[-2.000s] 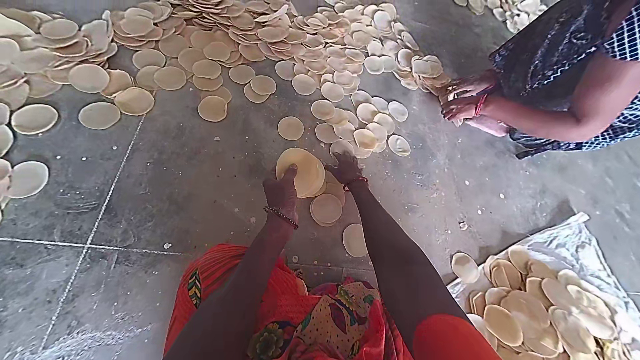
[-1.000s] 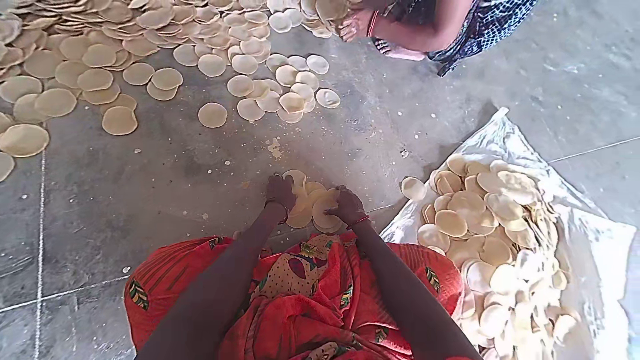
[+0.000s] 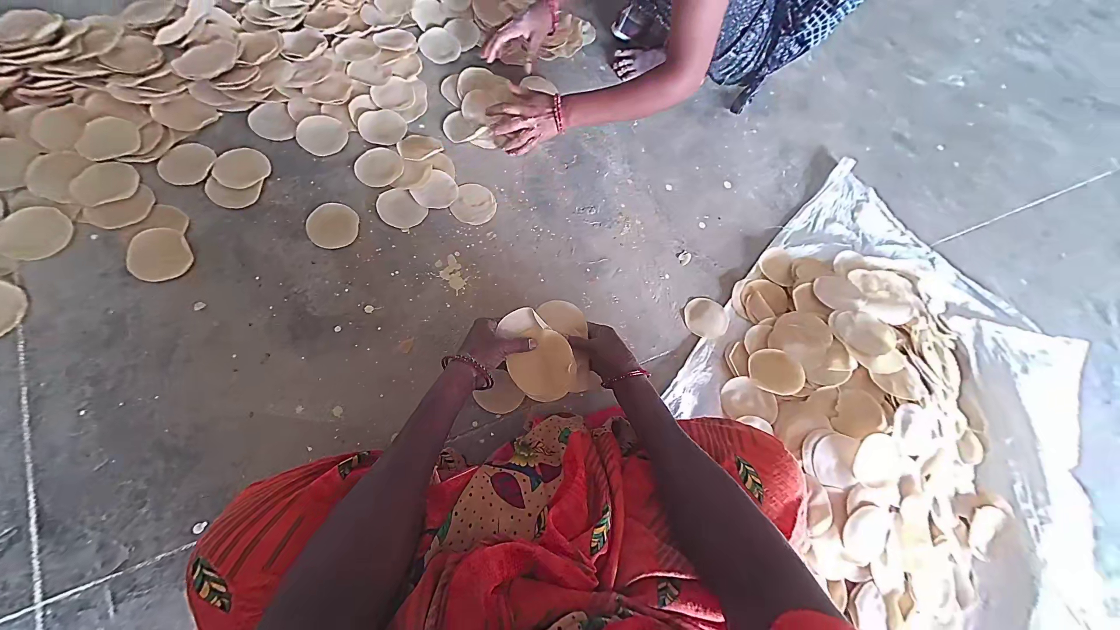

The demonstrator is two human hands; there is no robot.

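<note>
Between my two hands is a small bunch of thin round dough discs [image 3: 541,366], pale yellow and overlapping. My left hand [image 3: 495,345] grips its left side, the thumb lying on top of a disc. On the right side my right hand [image 3: 605,352] holds the bunch, its fingertips partly hidden by the discs. Another disc [image 3: 500,394] shows just below my left hand; whether it touches the bunch is unclear. Loose discs [image 3: 332,226] lie farther forward on the grey floor, beyond my hands.
A large spread of overlapping discs [image 3: 210,61] covers the floor at upper left. At the top, a co-worker's hands [image 3: 528,121] touch more discs. To the right, a heap of discs [image 3: 840,385] lies on a white plastic sheet [image 3: 1032,367], with one disc [image 3: 705,318] at its left edge.
My hands have come back from the scattered discs to near my lap, and now hold a bunch between them. The co-worker's hands have spread apart over the discs. The view has shifted.
</note>
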